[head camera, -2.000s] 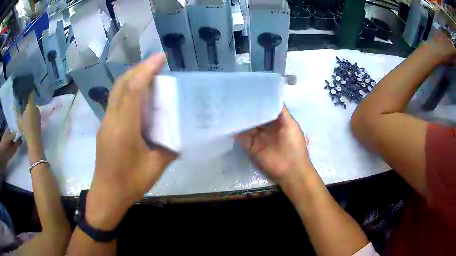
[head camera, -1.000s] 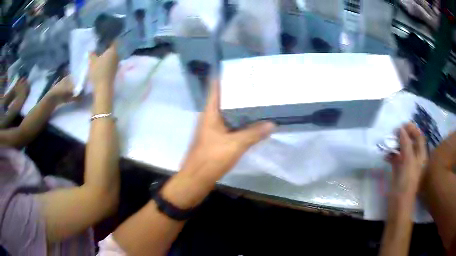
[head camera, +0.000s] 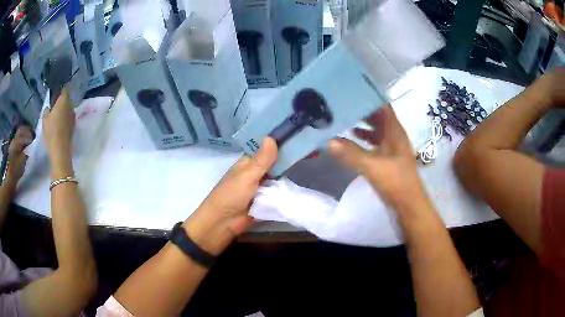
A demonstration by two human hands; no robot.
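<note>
A pale blue-grey retail box [head camera: 347,80] with a printed fan picture is held tilted in front of me, its white top flaps [head camera: 402,37] raised at the upper right. My left hand [head camera: 238,179] is shut on its lower end, thumb on the printed face. My right hand [head camera: 381,155] is beside the box's right side, blurred, fingers partly hidden behind it; whether it grips the box is unclear. A thin white bag [head camera: 310,213] lies wrinkled on the white tabletop below the box, with a grey shape at it.
Two open boxes [head camera: 207,80] stand behind on the left, more boxes [head camera: 296,37] at the back. A dark accessory pile [head camera: 458,108] and a white coiled cable [head camera: 431,143] lie right. A person's arm [head camera: 508,124] is at right; another person's hand [head camera: 60,121] is at left.
The box has gone from lying level to tilted, with its flaps up and printed face towards me. My right hand has moved from near the dark pile to the box. The view has shifted.
</note>
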